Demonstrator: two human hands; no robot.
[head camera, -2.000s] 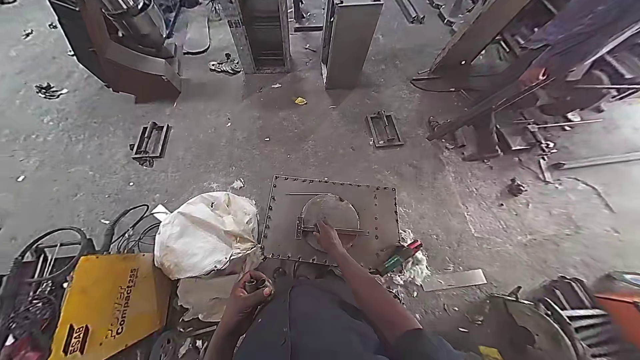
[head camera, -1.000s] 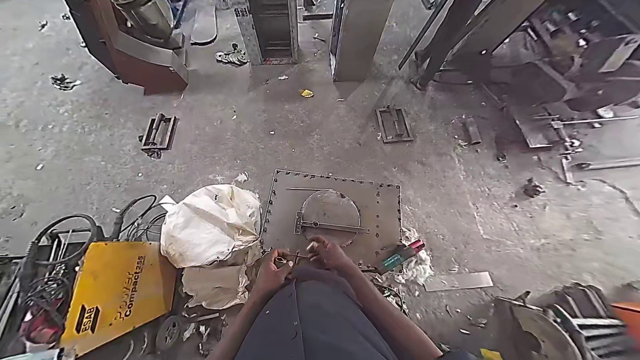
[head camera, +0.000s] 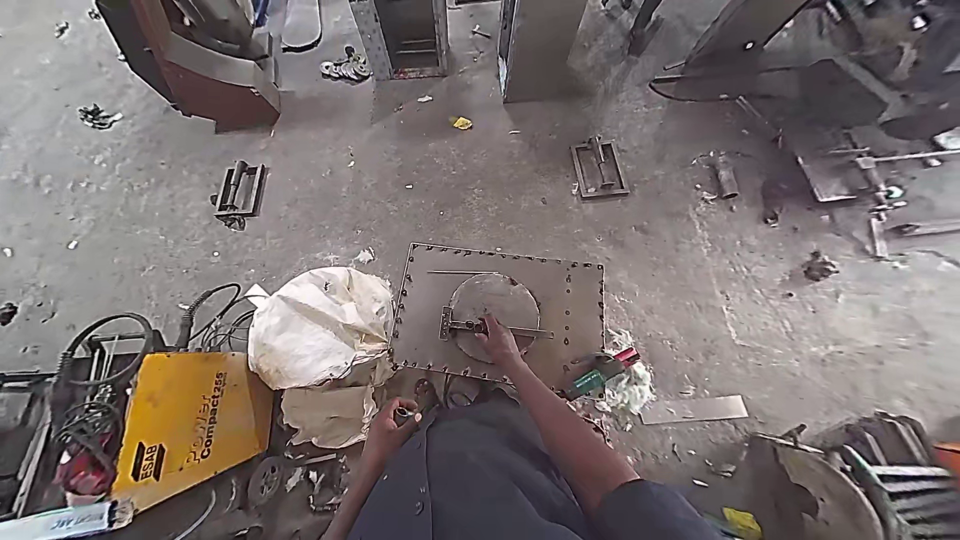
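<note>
A metal plate (head camera: 570, 300) with small dark spots along its edges lies in front of me. It has a round, disc-shaped area (head camera: 495, 292), crossed by a T-shaped metal tool (head camera: 525, 331) with a slotted head at its left end. My right hand (head camera: 496, 341) grips a small part on the tool's bar near that head. Near my body, left of the plate's lower edge, my left hand (head camera: 396, 421) is curled around a small dark, round object (head camera: 405, 413). A thin rod (head camera: 461, 272) lies on the plate above the disc.
To the left are a white sack-covered round thing (head camera: 319, 326) and a yellow ESAB welding machine (head camera: 187, 427) with cables. A green and red tool (head camera: 600, 379) lies at the plate's lower right corner, by white fibre. Farther off stand steel columns (head camera: 540, 52); small metal frames (head camera: 600, 169) lie on the floor.
One second ago both hands were close together at the plate's near edge. Since then my right hand has moved onto the tool's bar, and my left hand has drawn back toward my body.
</note>
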